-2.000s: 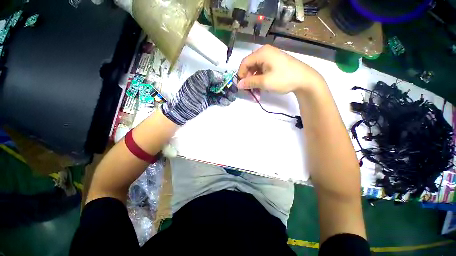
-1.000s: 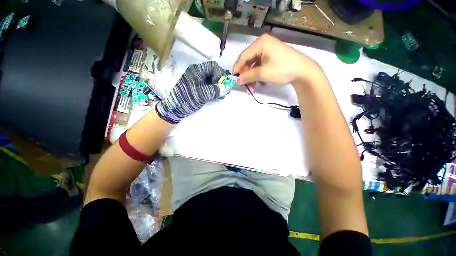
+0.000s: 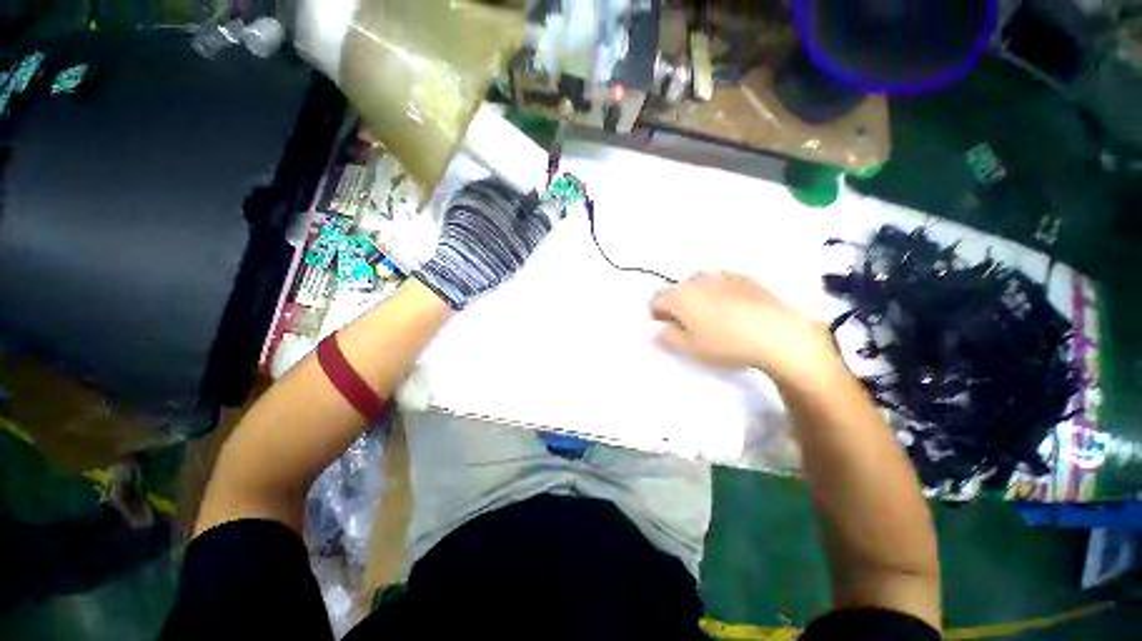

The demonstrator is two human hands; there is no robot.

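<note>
My left hand [image 3: 488, 241], in a grey-black striped glove, holds a small green and white circuit board [image 3: 567, 190] by its fingertips. The dark soldering iron [image 3: 555, 154] points down right by the board; whether they touch is unclear. A thin black cable [image 3: 606, 254] runs from the board down over the white sheet to my right hand [image 3: 726, 319]. My bare right hand is blurred, low over the sheet at the cable's far end. It hides that end, and its grip cannot be told.
A black cable pile [image 3: 958, 357] lies at right. Loose green boards [image 3: 338, 248] lie at the sheet's left edge. A yellowish cone [image 3: 420, 88] hangs upper left. A wooden base board [image 3: 802, 119] stands at the back, with a green round pad [image 3: 814, 183] at its edge. A large black case [image 3: 125, 213] is at left.
My right hand has left the board and moved down and right along the cable. The board now sits just beside the iron tip. The camera view has shifted slightly.
</note>
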